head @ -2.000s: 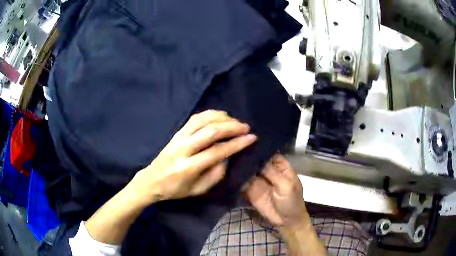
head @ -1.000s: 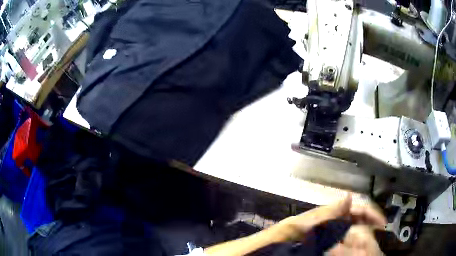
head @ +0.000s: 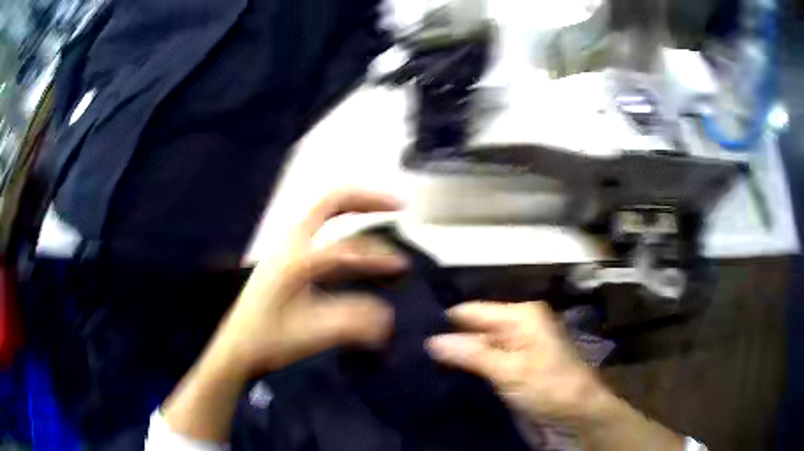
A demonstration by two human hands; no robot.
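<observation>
A dark cloth panel (head: 414,361) lies over the lap and rises between my hands, in front of the table edge. My left hand (head: 308,291) is on its left side, fingers curled around its upper part. My right hand (head: 516,348) is on its right side, thumb and fingers at the cloth. The frame is blurred, so the exact grip of the fingertips is hard to tell. The sewing machine's black needle area (head: 443,97) is beyond my hands, above the pale metal arm (head: 494,195).
A heap of dark garments (head: 203,114) with a small white patch lies on the table at left. Red and blue items show at the lower left edge. A linkage bracket (head: 648,273) hangs under the machine at right. A blue hose (head: 732,136) curves at upper right.
The view has swung right. My hands, low by the machine's right a second ago, are now apart at the centre with dark cloth between them. The garment heap lies on the table.
</observation>
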